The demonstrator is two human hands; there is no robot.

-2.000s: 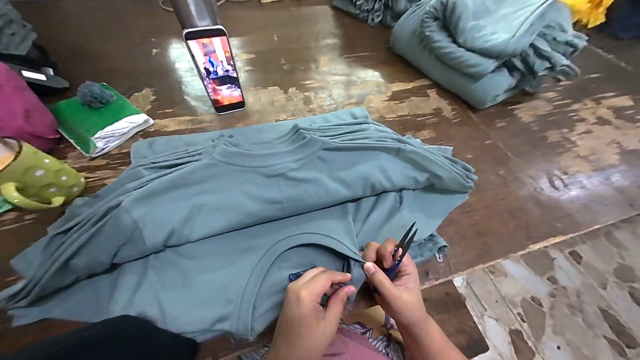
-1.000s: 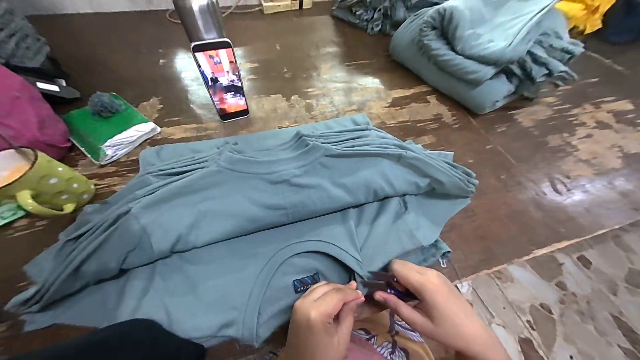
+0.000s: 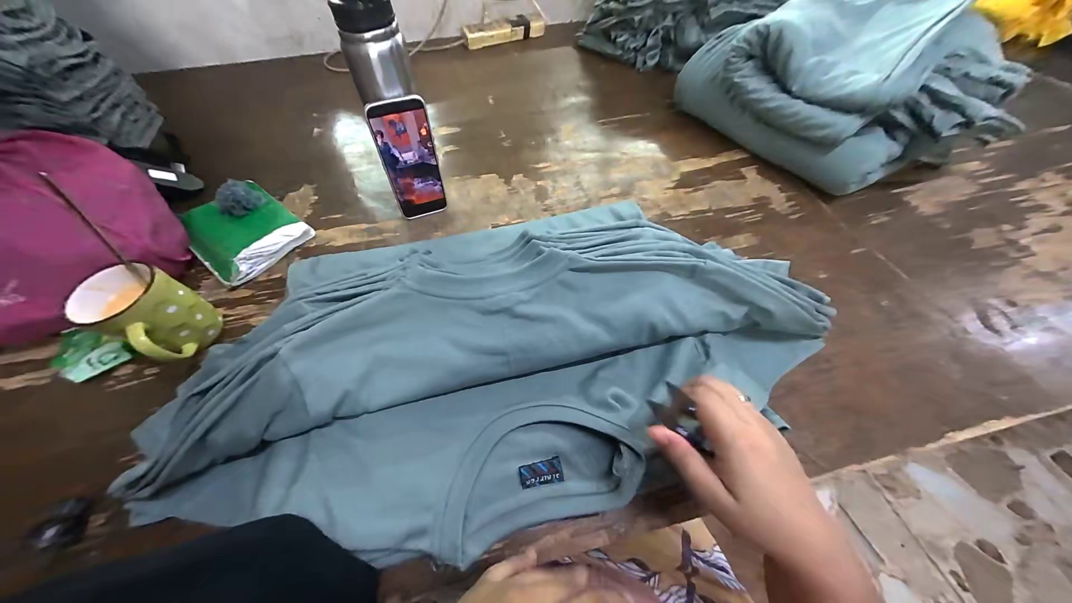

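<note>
A grey-green T-shirt (image 3: 368, 444) lies nearest me, its round neckline facing me and a small dark woven label (image 3: 541, 472) inside the collar. More shirts of the same cloth (image 3: 494, 322) are layered just beyond it. Over the right side of the neckline, my right hand (image 3: 737, 461) holds small dark thread snips (image 3: 682, 419), blurred, their blades pointing up and left. My left hand (image 3: 561, 582) is low at the bottom edge, below the collar, blurred and partly cut off; its fingers cannot be made out clearly.
A phone (image 3: 408, 157) leans on a steel bottle (image 3: 374, 54) behind the shirts. At left are a spotted green mug (image 3: 180, 314), a green-and-white packet (image 3: 243, 230) and a magenta bag (image 3: 92, 226). Folded grey-green cloth (image 3: 779, 109) lies back right. The worn table's edge runs along the lower right.
My left hand has left the collar and dropped toward the bottom edge. My right hand, with the snips, has come off the neckline's edge. The label now shows fully.
</note>
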